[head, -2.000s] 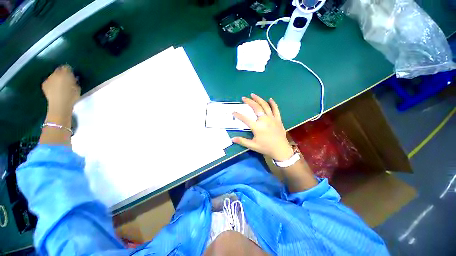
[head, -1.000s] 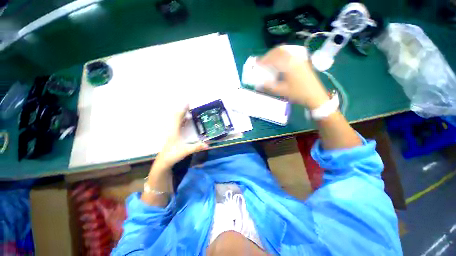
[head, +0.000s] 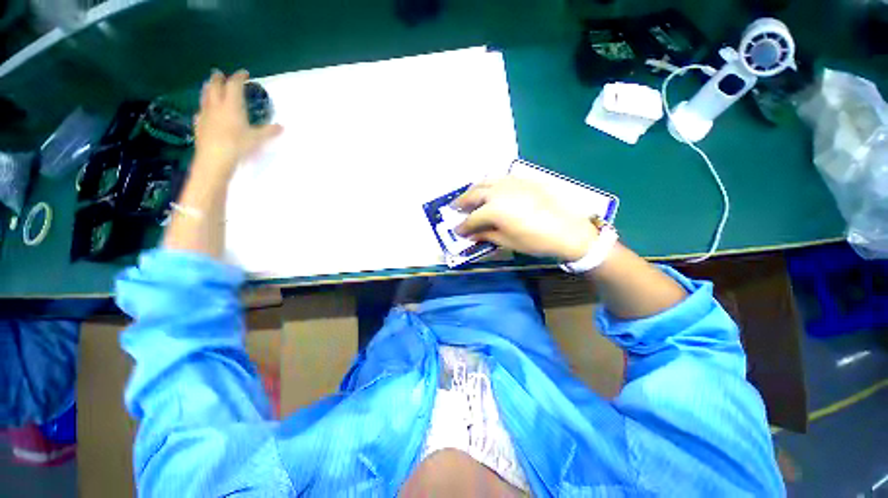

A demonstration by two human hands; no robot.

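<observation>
A square black housing (head: 439,220) lies at the front right of the white sheets (head: 370,146). My right hand (head: 521,216) is over it, fingertips on a small white piece (head: 454,222) inside the frame. A smartphone (head: 574,191) lies beside it, partly under my right hand. My left hand (head: 226,122) is at the sheets' far left, fingers spread, next to a round dark circuit board (head: 256,103). Whether it touches the board is unclear from the blur.
Black housings with green boards (head: 100,231) lie at left, near a tape roll (head: 37,224). A white stack (head: 626,109), handheld fan (head: 725,83) with its cord, more housings (head: 610,49) and a plastic bag (head: 853,156) are at right. Open cartons (head: 316,340) are below the bench edge.
My left hand has left the housing and moved to the far left by the round board. My right hand has come from the white stack to the housing, where a white piece now shows.
</observation>
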